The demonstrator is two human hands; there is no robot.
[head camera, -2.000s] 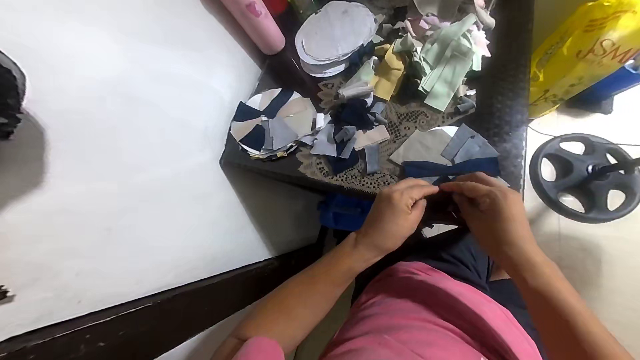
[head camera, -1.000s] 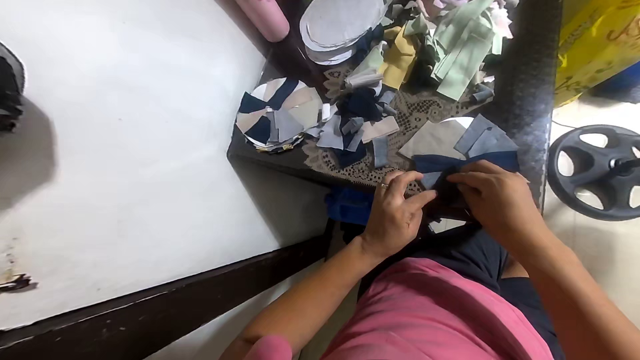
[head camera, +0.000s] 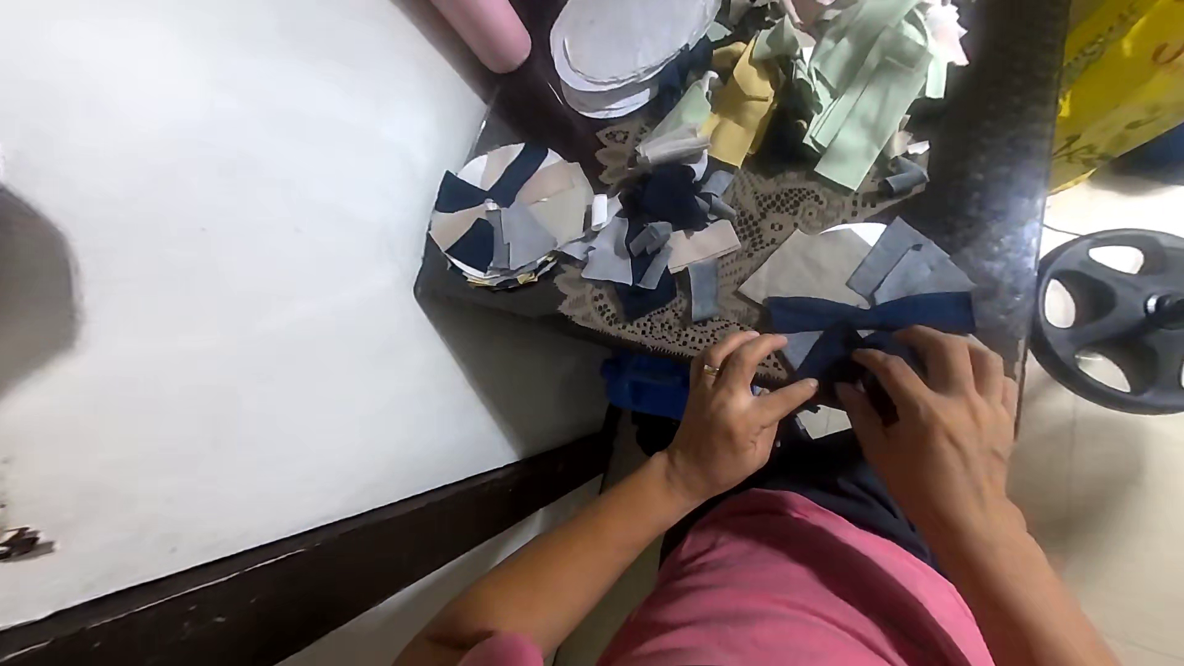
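My left hand [head camera: 740, 398], with a ring on one finger, rests its fingertips by the near edge of a fabric arrangement. Bent over dark navy cloth [head camera: 832, 356] there, my right hand [head camera: 934, 407] has its thumb and fingers at the fabric; its grip is partly hidden. Just beyond both hands lie a beige fabric piece [head camera: 809, 268], overlapping grey-blue pieces [head camera: 902, 264] and a navy strip [head camera: 869, 313], with a white base showing at the top. Further left sits a stack of round patchwork pieces [head camera: 555, 203] in navy, beige and grey.
Loose grey and navy scraps [head camera: 610, 250] lie on a lace cloth [head camera: 786, 203]. Behind are white oval pieces [head camera: 629, 42], green strips [head camera: 869, 102], yellow fabric [head camera: 740, 106] and a pink cylinder [head camera: 486, 32]. A black wheel-shaped object [head camera: 1064, 305] stands right of the dark table, below a yellow bag [head camera: 1124, 83].
Two seconds ago my fingertips met close together over the near edge; now the hands are apart. My left fingers have spread, while my right hand remains at the navy cloth.
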